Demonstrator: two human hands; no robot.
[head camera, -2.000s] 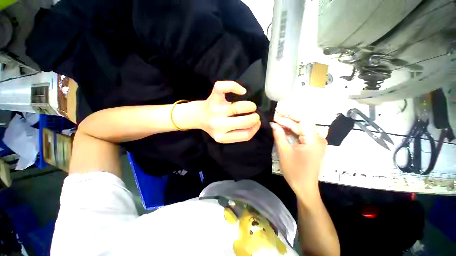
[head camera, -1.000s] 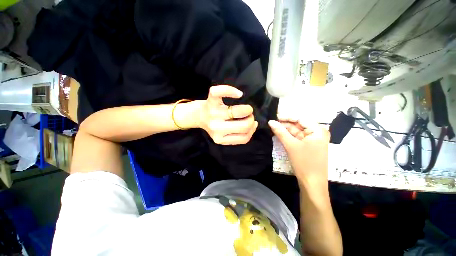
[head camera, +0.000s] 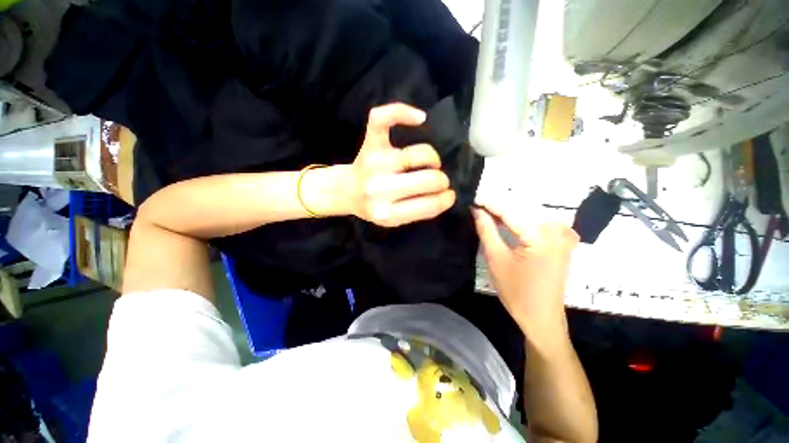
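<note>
A large black garment body (head camera: 303, 78) covers the left of the table and my lap. My left hand (head camera: 402, 177) lies on it with curled fingers, the fingertips on the cloth near its right edge. My right hand (head camera: 528, 260) is just right of that edge, thumb and fingertips close together at the black cloth. The bright glare hides part of the fingers, so I cannot tell whether they pinch the cloth. The pale sewing machine head (head camera: 657, 43) is at the upper right. The translucent white lamp tube (head camera: 503, 78) stands above my right fingertips.
A small black scrap (head camera: 596, 215), open thread snips (head camera: 649, 213) and dark-handled scissors (head camera: 725, 256) lie right of my right hand on the white table (head camera: 597, 290). A tan block (head camera: 559, 118) is beside the lamp. A blue bin (head camera: 253, 310) is left of my lap, black cloth lower right.
My left hand has moved slightly up on the cloth. My right hand has shifted slightly right. The machine, lamp and tools sit slightly further right in the view.
</note>
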